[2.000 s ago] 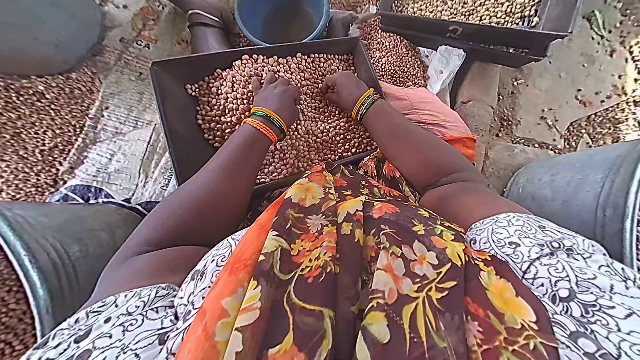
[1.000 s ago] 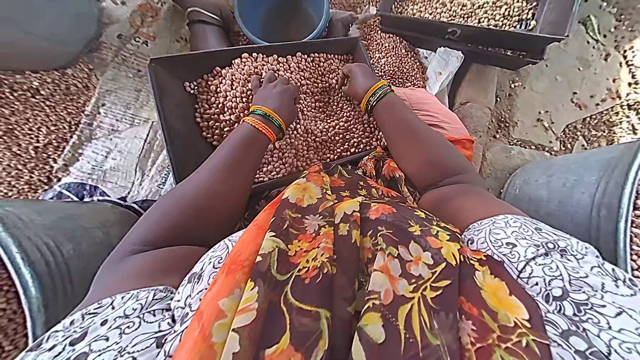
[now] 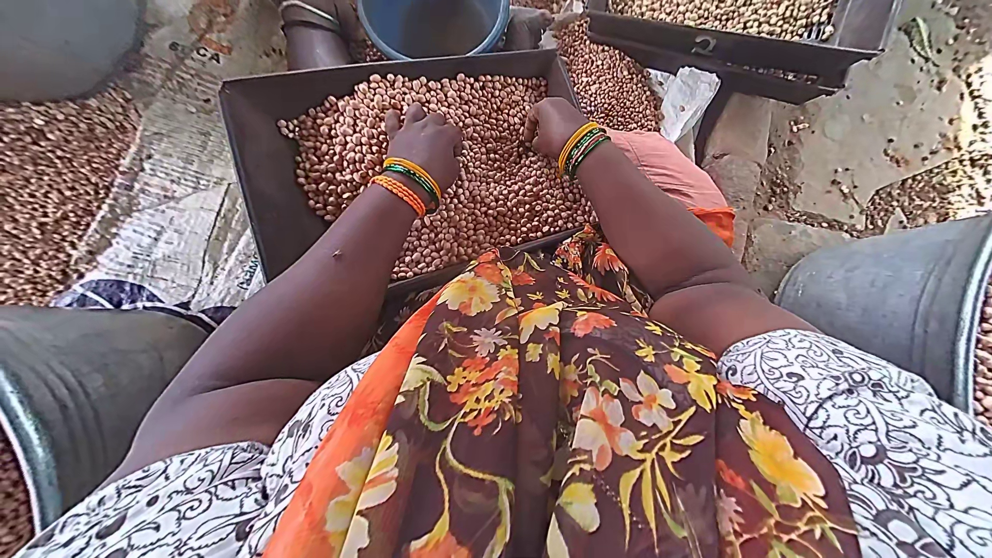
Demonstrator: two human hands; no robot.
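A dark rectangular metal tray (image 3: pixel 267 170) lies in front of my lap, with a broad layer of pinkish-brown nuts or beans (image 3: pixel 480 194) in it. My left hand (image 3: pixel 422 143) rests on the heap left of the middle, fingers spread a little, palm down, and holds nothing that shows. Near the tray's right wall is my right hand (image 3: pixel 552 128), its fingers curled down at the beans; whether it pinches any is hidden. Bangles circle both wrists.
A blue tub (image 3: pixel 434 31) stands behind the tray, beside another person's arm or leg with a bangle. A second tray (image 3: pixel 728 46) of paler beans is at upper right. Metal buckets (image 3: pixel 101 372) flank me on both sides. Loose beans and printed sacks (image 3: pixel 178 178) cover the ground at left.
My right hand has moved right, from the tray's upper middle toward its right wall. My left hand stays at about the same place on the beans.
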